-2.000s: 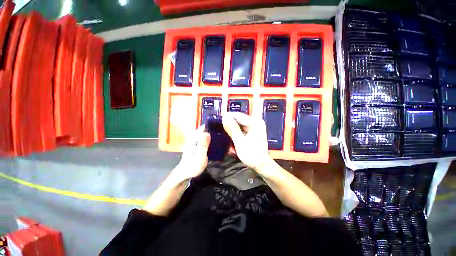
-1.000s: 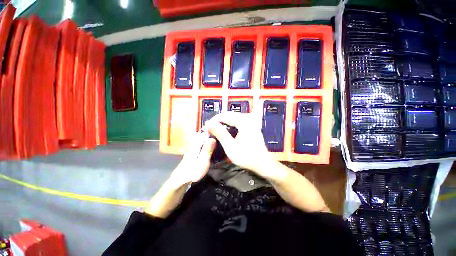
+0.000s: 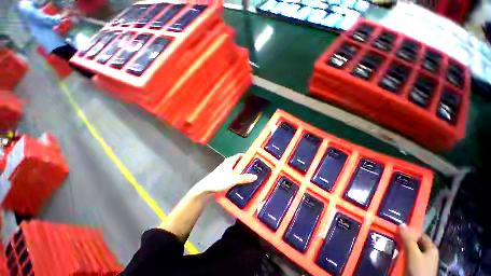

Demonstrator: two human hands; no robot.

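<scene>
A red foam tray [image 3: 351,156] holds dark phones with back covers in its two rows of pockets. One phone [image 3: 249,183] lies in the pocket nearest my left hand. My left hand [image 3: 226,177] grips the tray's left end, with the thumb over the edge near that phone. My right hand [image 3: 418,252] is at the tray's right end, with fingers on its near corner; part of the hand is cut by shadow and blur. The tray is tilted in view. A dark reddish glossy slab [image 3: 248,115] lies on the green bench behind the tray's left end.
A tall stack of red foam trays [image 3: 188,70] stands at the left, its top one filled with phones. Another red tray stack [image 3: 387,102] with phones stands beyond. Light-blue pieces [image 3: 312,12] lie at the back. A person in blue [image 3: 40,24] is far left. Red stacks [image 3: 59,250] stand lower left.
The view has swung left and up. My hands have moved from the phone they worked on to the tray's two ends. The formerly empty lower-left pocket now holds a phone.
</scene>
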